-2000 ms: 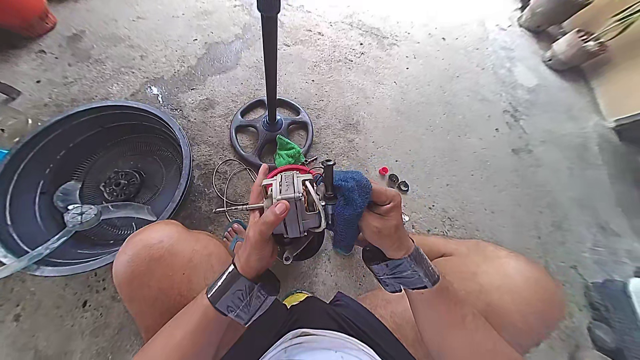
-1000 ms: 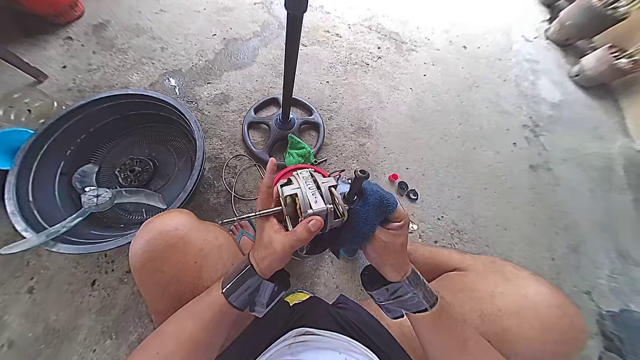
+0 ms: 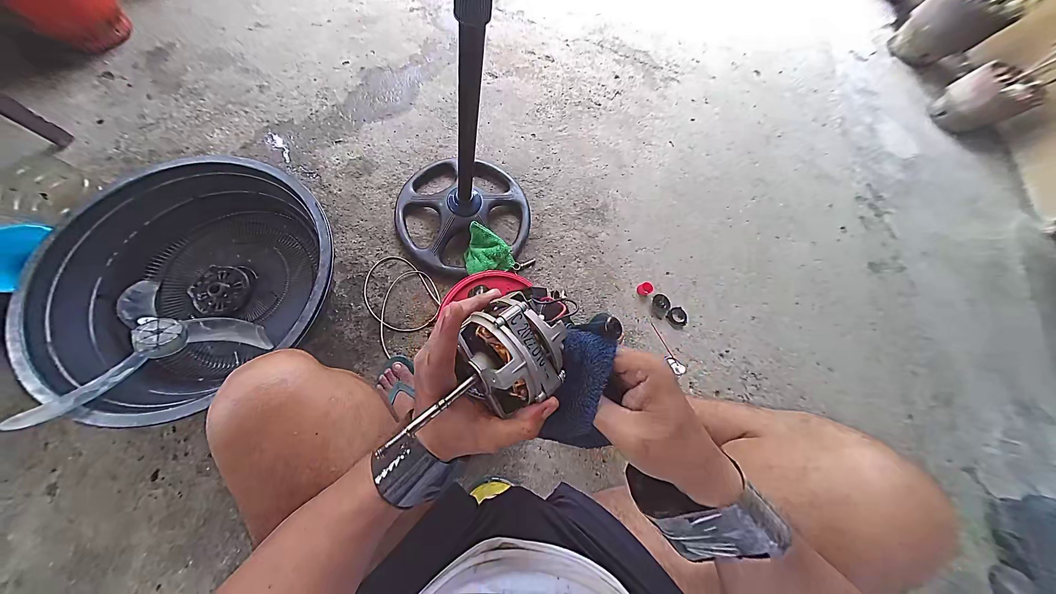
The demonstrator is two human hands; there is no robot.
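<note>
My left hand (image 3: 462,404) grips an electric fan motor (image 3: 524,346) with a metal housing, copper windings and a long shaft that points down and left. Handwriting shows on the housing. My right hand (image 3: 660,412) holds a dark blue cloth (image 3: 582,384) against the motor's right side, by a black knob-like part (image 3: 609,326). Behind the motor lies a red round part (image 3: 487,285), partly hidden by it. A green cloth (image 3: 487,247) rests on the edge of the fan stand's round base (image 3: 464,202), from which a black pole rises.
At left, a black plastic basin (image 3: 309,206) holds a grille-like round part, and a clear fan blade (image 3: 161,337) lies across its rim. A blue bowl (image 3: 18,256) stands beyond. Small red and black caps (image 3: 660,305) lie on the concrete at right. A cable (image 3: 371,305) coils near my foot.
My left hand has turned the motor, so its shaft now points down and left rather than straight left, and the windings face me. The blue cloth stays in my right hand.
</note>
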